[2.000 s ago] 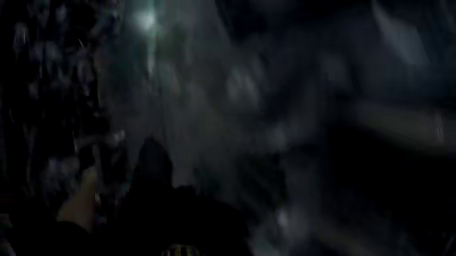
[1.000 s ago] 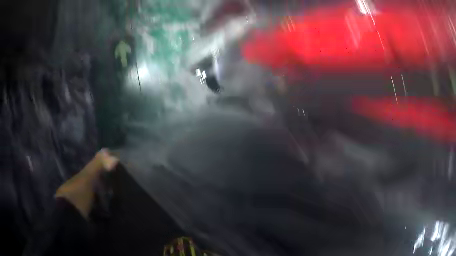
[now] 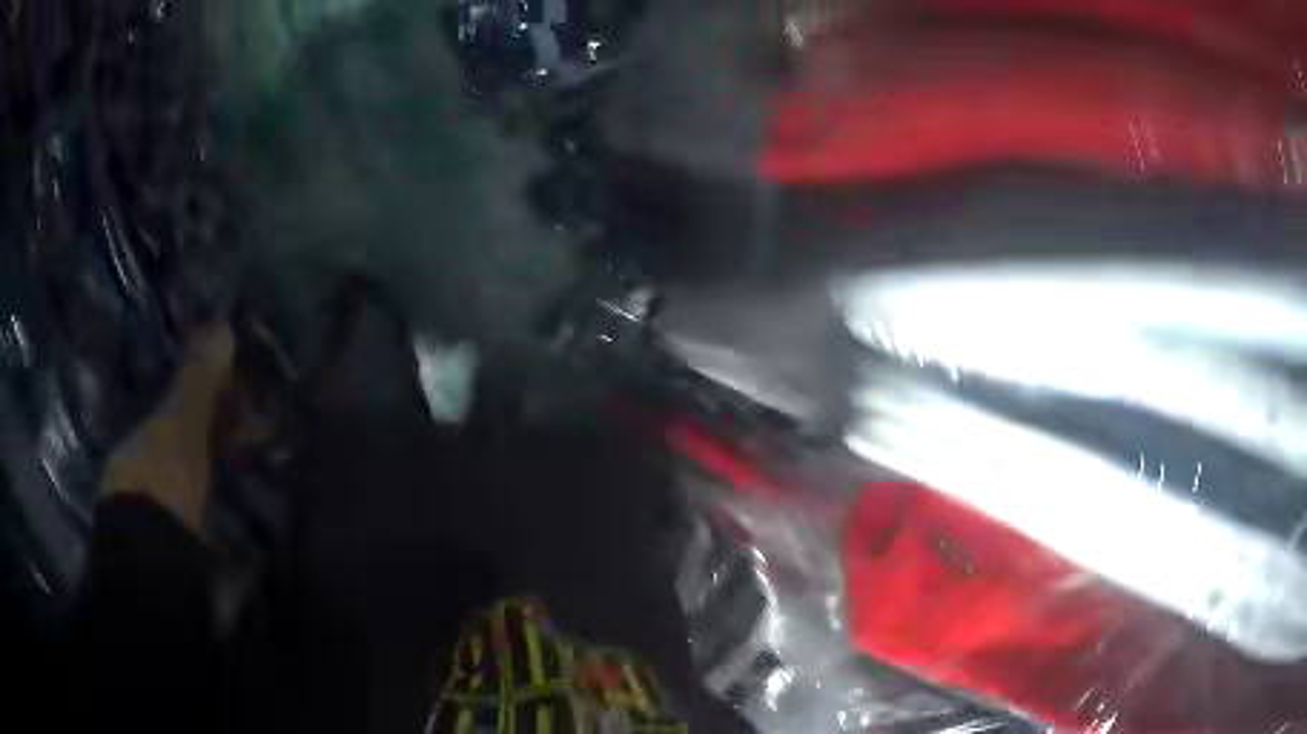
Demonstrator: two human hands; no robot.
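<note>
Red bagged garments [image 3: 975, 588] under shiny clear film fill the right side, with broad white glare across them. My left hand [image 3: 201, 409] is at the left, bare and blurred, beside dark glossy bagged garments [image 3: 108, 230]. Its fingers are too dark and blurred to tell whether they hold anything. My right hand cannot be made out in the picture.
A green floor [image 3: 387, 158] runs away at the upper left and centre. A small pale patch [image 3: 447, 380] shows near the middle left. My dark top with yellow print [image 3: 545, 681] is low in view.
The view has shifted; the red garments now reach lower at the right, with bright glare. The dark curved surface at centre is gone from view. My left hand appears further left and higher.
</note>
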